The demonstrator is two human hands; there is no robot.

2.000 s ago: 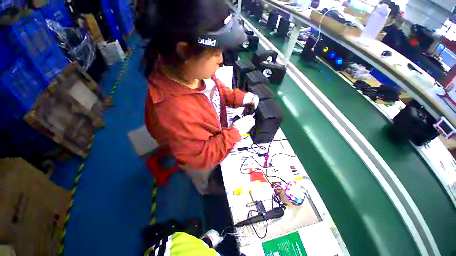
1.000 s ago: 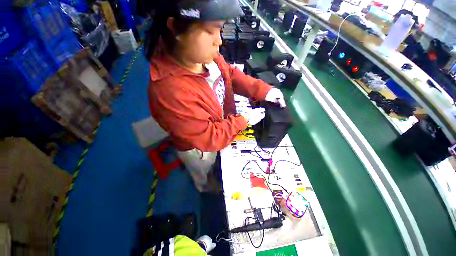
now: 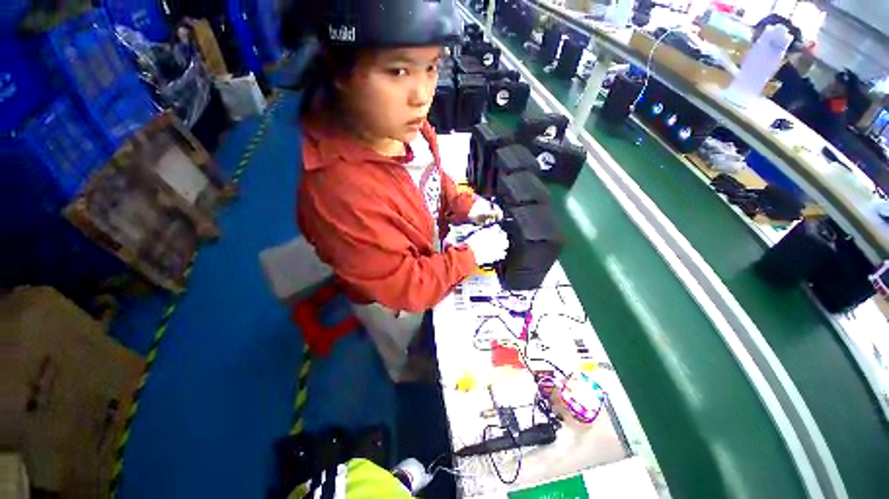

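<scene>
My left hand (image 3: 413, 475), in a white glove below a yellow-green sleeve, is small at the bottom edge beside the bench. Its fingers are too unclear to tell whether it holds anything. My right hand is out of the picture. Nearest on the white bench (image 3: 450, 390) lie a long black bar (image 3: 507, 441) with a looped black cable, a round multicoloured roll (image 3: 582, 398) and a green printed sheet (image 3: 552, 489). Thin white strands lie beside my glove.
A person in a red jacket (image 3: 366, 229) stands at the bench, gloved hands at a black speaker cabinet (image 3: 531, 246). More cabinets stand behind. The green conveyor (image 3: 648, 322) runs along the right. Blue crates (image 3: 73, 73) and cartons (image 3: 58, 380) stand left.
The person's far gloved hand has come off the cabinet's top to its near side, beside the other hand. Their head has turned towards me. My left hand has shifted only slightly.
</scene>
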